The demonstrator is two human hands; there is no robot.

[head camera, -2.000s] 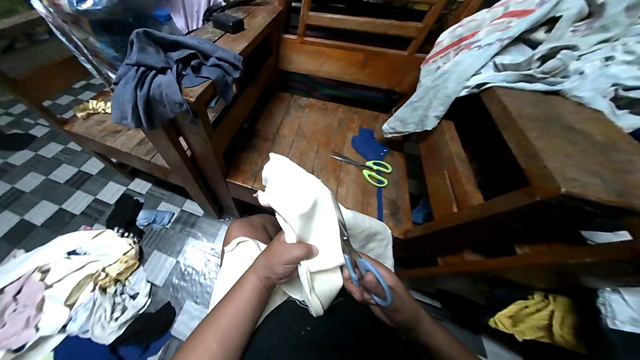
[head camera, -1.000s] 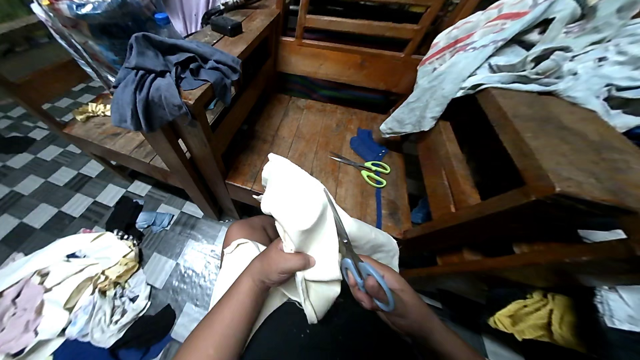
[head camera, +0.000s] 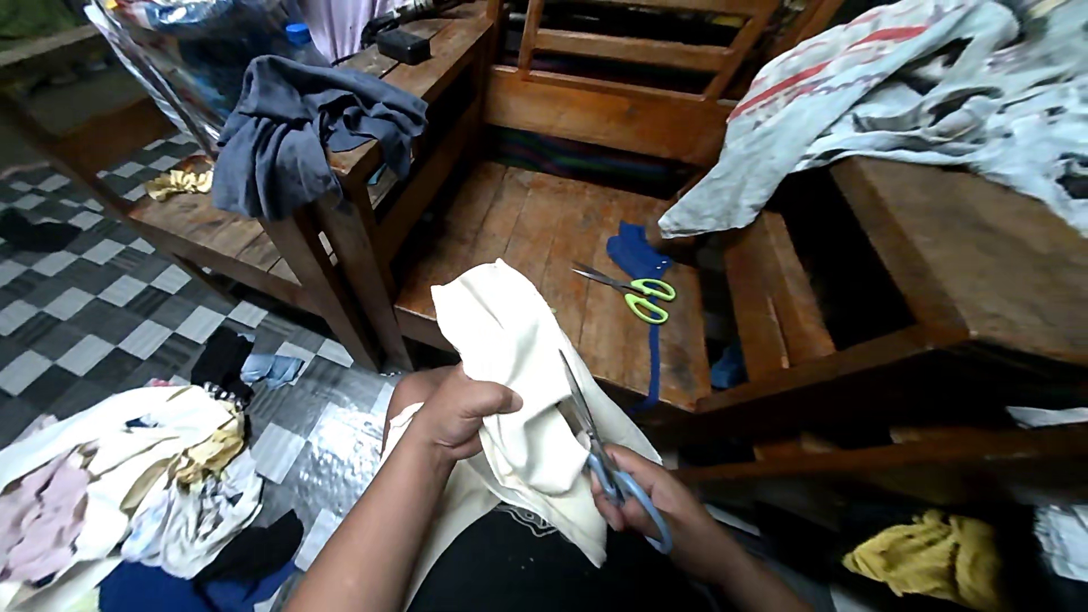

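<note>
My left hand (head camera: pixel 466 411) grips a piece of cream cloth (head camera: pixel 510 331) over my lap, thumb on top. In my right hand (head camera: pixel 650 501) is a pair of scissors with blue-grey handles (head camera: pixel 625 489), its blades lying against the cloth and pointing up and away. The cloth hangs down between both hands, and part of it lies under the blades. Beyond it, on the wooden seat, rest scissors with lime-green handles (head camera: pixel 650 302), beside and partly over a blue cloth scrap (head camera: pixel 636 252) with a narrow blue strip below.
Dark grey cloth (head camera: pixel 289 127) drapes over the left armrest. Pale cloth with red stripes (head camera: pixel 816 93) covers the right armrest (head camera: pixel 977 246). A pile of mixed cloth (head camera: pixel 127 476) lies on the checked floor at left. Yellow cloth (head camera: pixel 935 552) lies low at right. A black box (head camera: pixel 404 46) sits behind.
The lower edge of the cream cloth hangs farther down and to the right than before. My right hand with the blue-grey scissors has shifted slightly; my left hand keeps its hold.
</note>
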